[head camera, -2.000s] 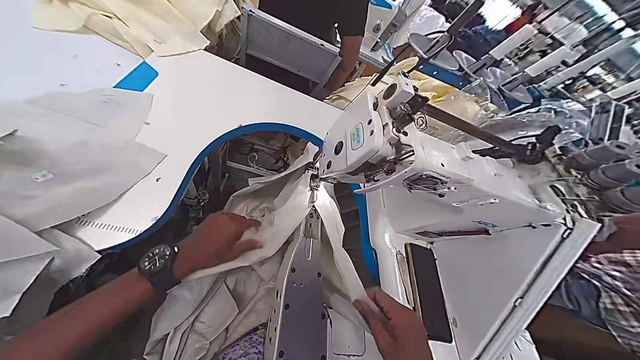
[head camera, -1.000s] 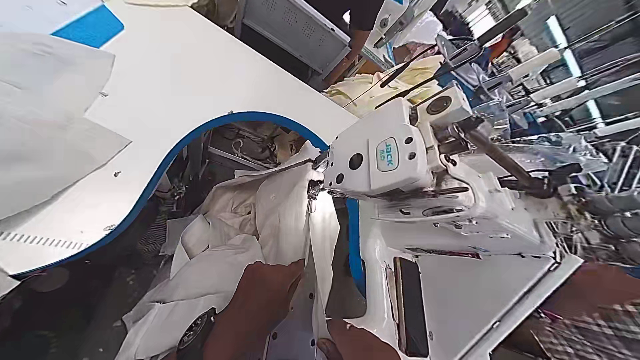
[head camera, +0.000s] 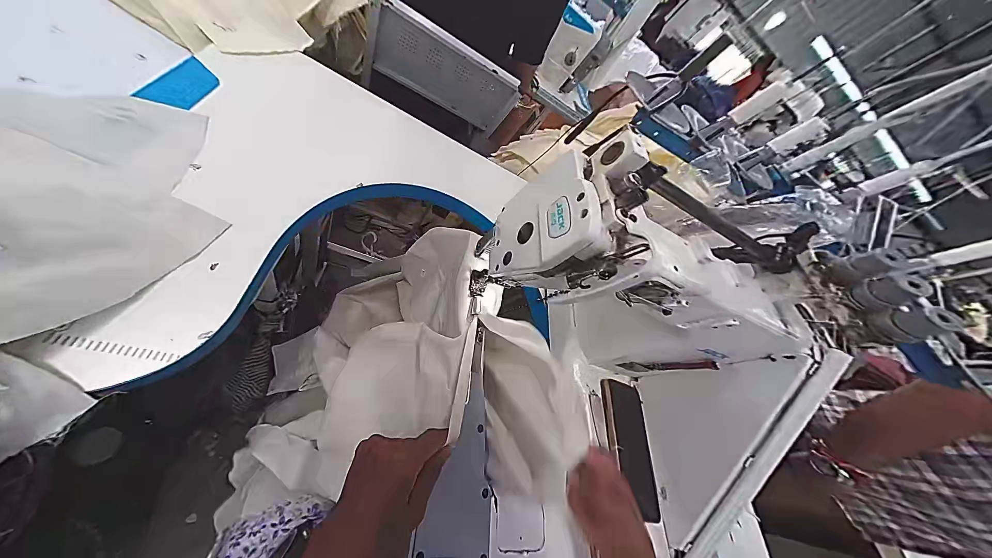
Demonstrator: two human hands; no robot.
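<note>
Cream fabric (head camera: 387, 349) lies under the needle area of a white Jack industrial sewing machine (head camera: 562, 221) and hangs down on both sides of its narrow metal arm (head camera: 465, 465). My left hand (head camera: 387, 492) grips the fabric edge just left of that arm, its fingertips partly hidden. On the other side, my right hand (head camera: 608, 504) is blurred and touches or lies close to the right-hand part of the fabric; whether its fingers hold it is unclear. The presser foot (head camera: 478, 283) stands over the fabric where it meets the arm.
A white table (head camera: 310, 132) with a blue curved edge borders an opening left of the machine. Pale fabric pieces (head camera: 93, 217) lie on it. At the right are another person's arm (head camera: 914, 422) and checked clothing. Cream fabric and other machines stand behind.
Both hands were close together at the fabric near the lower arm one second ago; now they are apart on either side of it. The fabric's right part now spreads wider.
</note>
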